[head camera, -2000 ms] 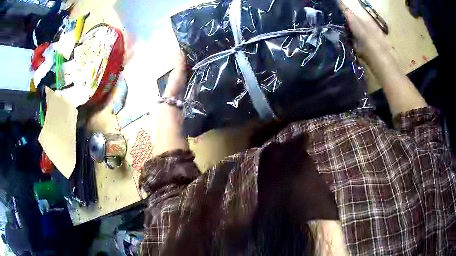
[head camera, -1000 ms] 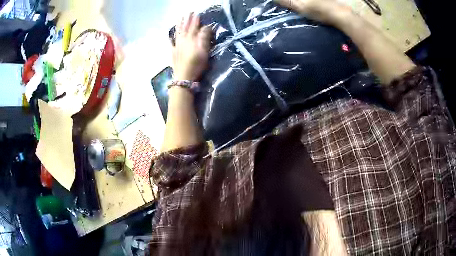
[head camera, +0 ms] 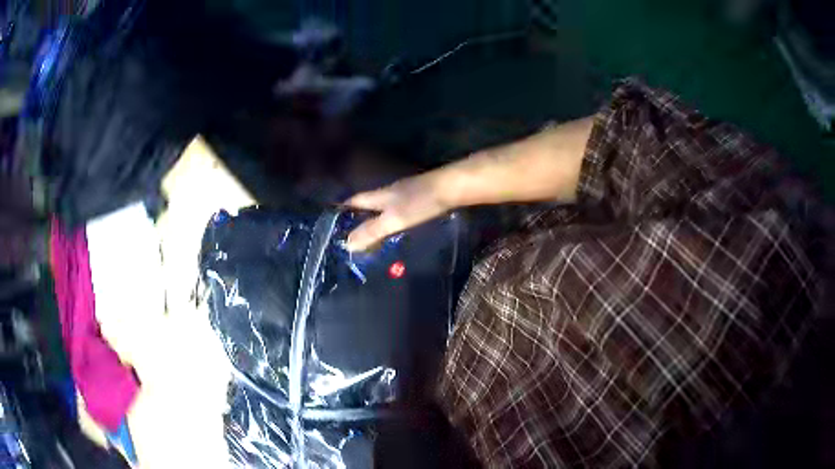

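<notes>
A bundle of bagged garments (head camera: 357, 316), thick, black and glossy under crinkled clear plastic, lies at the table edge against my plaid shirt. A grey-white tying strip (head camera: 304, 321) crosses over it. A small round red sticker (head camera: 396, 269) shows on the plastic. My right hand (head camera: 392, 212) rests on the bundle's far edge, thumb on top and the other fingers partly hidden past the edge. My left hand is not in view. The view is blurred and the bundle's lower part is cut off by the frame.
The pale table (head camera: 188, 366) glares white on the left. Magenta garments (head camera: 103, 366) lie along its far side. A heap of dark cloth (head camera: 119, 156) is at the upper left. Green floor (head camera: 700, 55) shows at the upper right.
The view has swung round to the right, with the bundle turned and close to my body. The red tray, jar and phone have left view. My left hand has left view too.
</notes>
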